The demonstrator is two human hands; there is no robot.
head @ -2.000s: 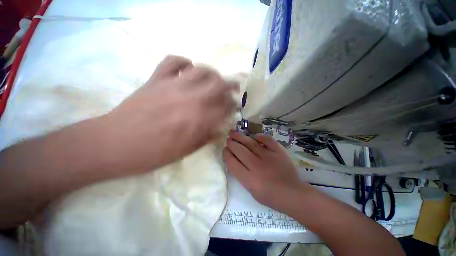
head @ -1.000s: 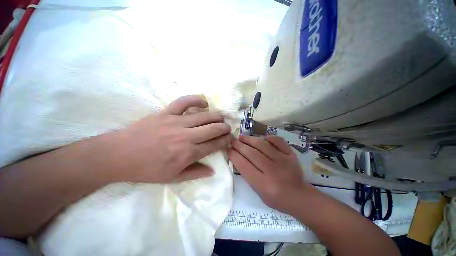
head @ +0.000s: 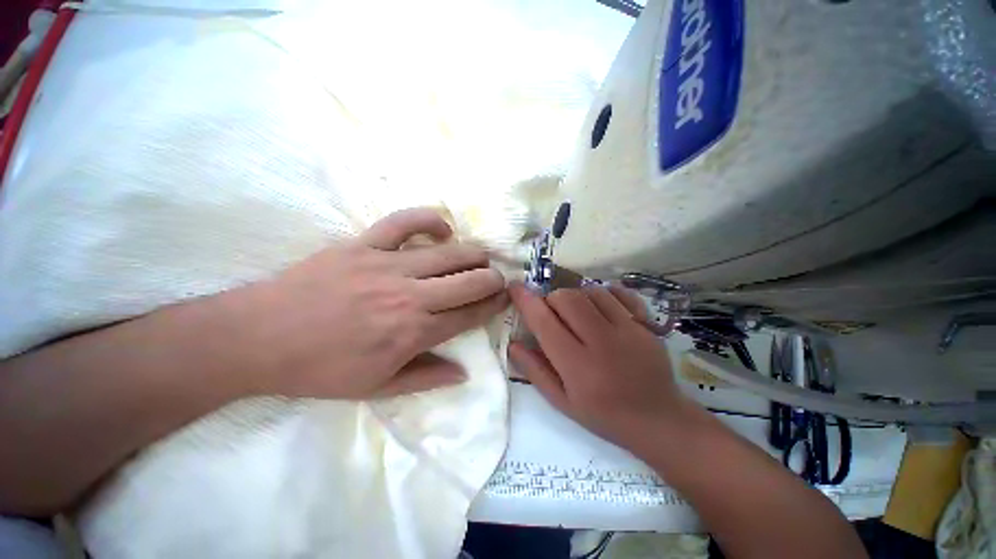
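Observation:
A large cream cloth (head: 197,218) covers the left and middle of the view and hangs over the front edge. My left hand (head: 382,311) lies on it, fingers bent, pressing gathered cloth left of the presser foot (head: 540,262). My right hand (head: 595,355) is at the cloth's edge just in front of the foot, its fingertips touching the cloth there. The sewing machine (head: 786,164), off-white with a blue "brother" badge, stands over the right side. The cloth under the fingertips is hidden.
Black-handled scissors (head: 832,445) and slim dark tweezers (head: 780,388) lie to the right. A printed ruler strip (head: 590,480) runs along the front edge. A red rim (head: 33,93) is at the upper left. A yellow-brown piece (head: 926,480) and crumpled cream cloth (head: 972,502) are at the lower right.
My left hand has come down from a blurred, higher position onto the cloth. My right hand's fingers have shifted slightly right, with the index finger lifted apart from the lower ones. The view has shifted.

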